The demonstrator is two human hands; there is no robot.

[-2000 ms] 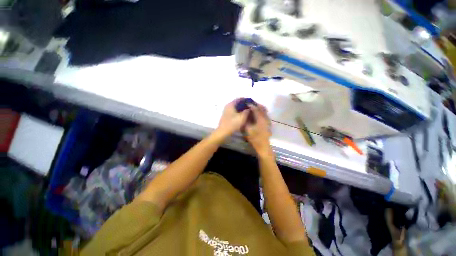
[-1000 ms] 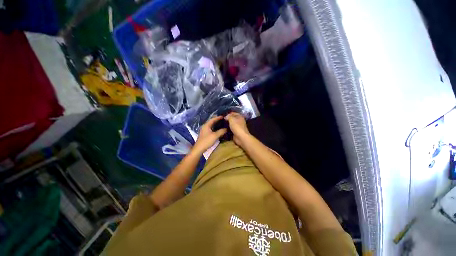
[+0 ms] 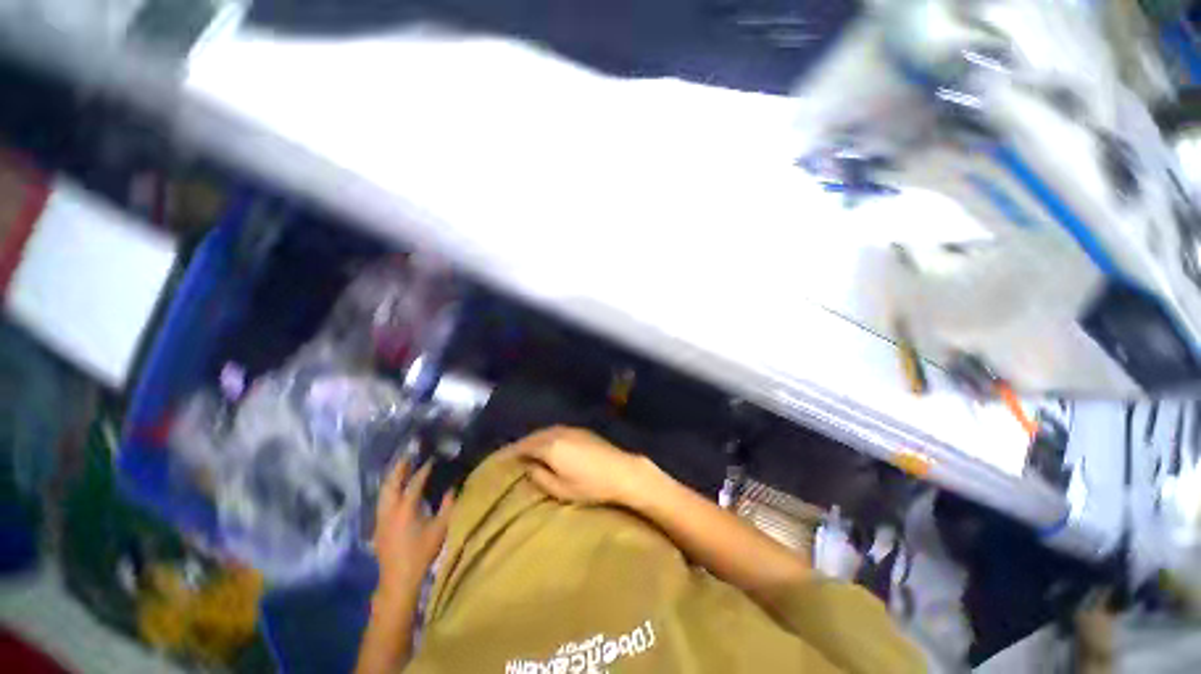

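Note:
My left hand (image 3: 404,520) is at the lower left beside my shirt, over the bags' right edge, with its fingers spread; I see nothing in it. My right hand (image 3: 576,466) is at the front of my brown shirt (image 3: 566,566), below the table edge, with its fingers curled at the cloth; whether it grips the cloth or holds something small is hidden by blur. The dark piece seen before does not show.
The white sewing table (image 3: 527,171) runs across the view. The sewing machine (image 3: 1040,224) stands at the right, with a yellow-green-handled tool (image 3: 910,358) and an orange-handled tool (image 3: 1015,406) near it. Black fabric (image 3: 632,37) lies at the back. Clear plastic bags (image 3: 290,448) fill a blue crate (image 3: 178,349).
The view has swung from the crate back to the table. My hands, together around a dark piece before, are now apart; my left hand has opened and my right is at my shirt.

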